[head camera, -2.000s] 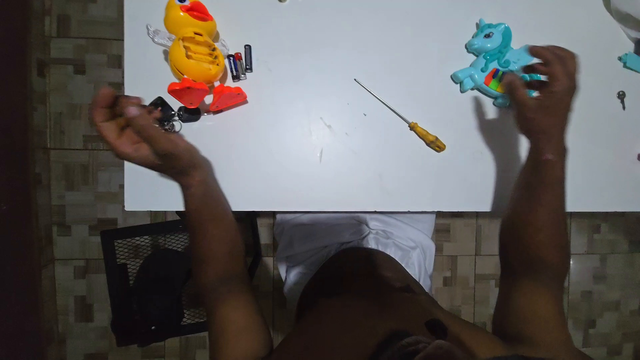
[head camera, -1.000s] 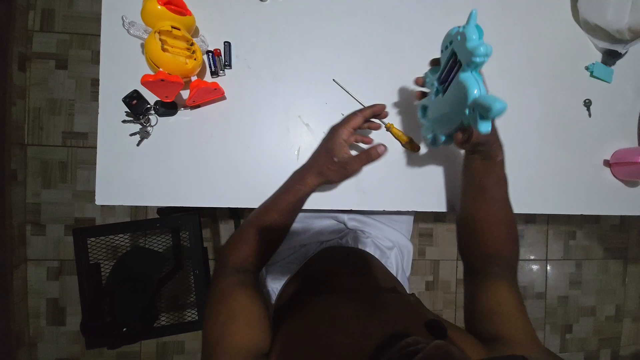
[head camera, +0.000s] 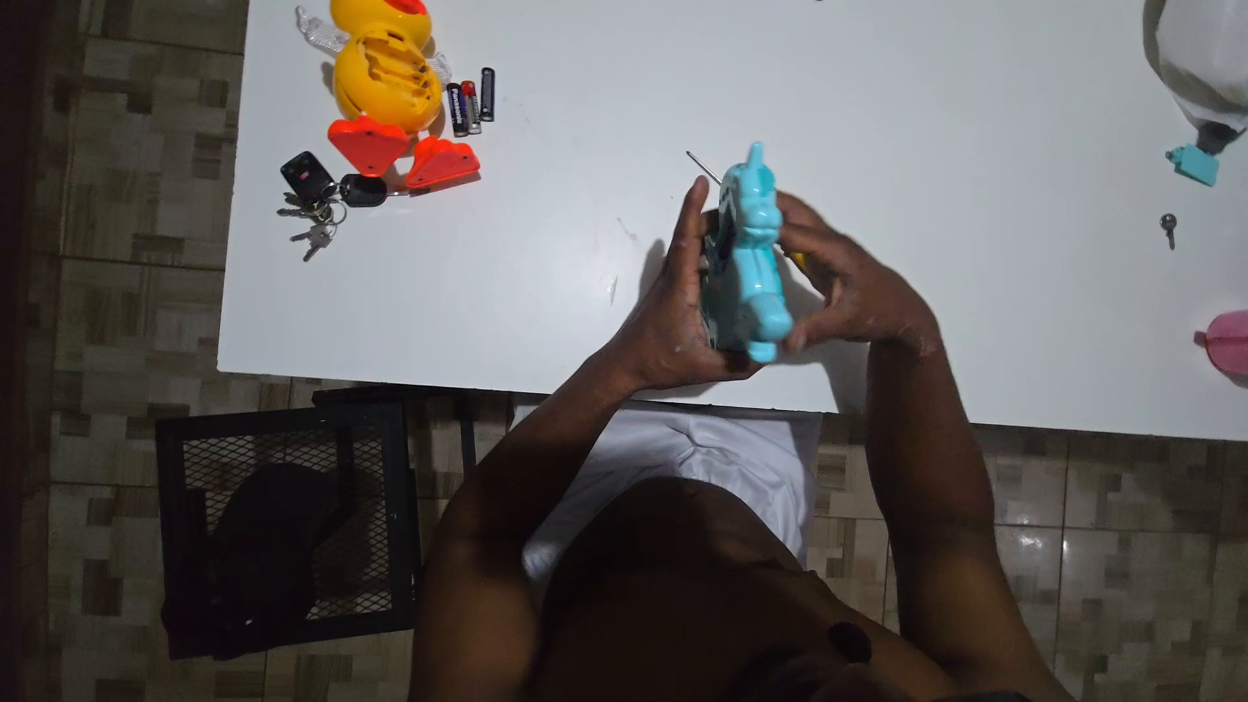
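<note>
A turquoise plastic unicorn toy (head camera: 756, 258) is held edge-on above the front of the white table. My left hand (head camera: 678, 312) grips its left side, with the thumb up and the other fingers under it. At the toy's right side my right hand (head camera: 853, 288) has its fingertips close against it; whether they touch is hard to tell. Behind the toy lies a screwdriver; its shaft (head camera: 702, 166) and a bit of yellow handle show. A yellow toy duck (head camera: 385, 83) with an open battery compartment lies at the upper left, beside several batteries (head camera: 471, 105).
Car keys with fobs (head camera: 310, 180) lie near the duck's orange feet (head camera: 444, 163). Along the right are a white object (head camera: 1209, 58), a small turquoise piece (head camera: 1194, 165), a small key (head camera: 1169, 230) and a pink object (head camera: 1228, 341). A black mesh chair (head camera: 288, 526) stands below the table's edge (head camera: 487, 388).
My left hand has come from near the duck, past the screwdriver, to the toy. My right hand has lifted the toy and brought it left to the middle, now turned edge-on.
</note>
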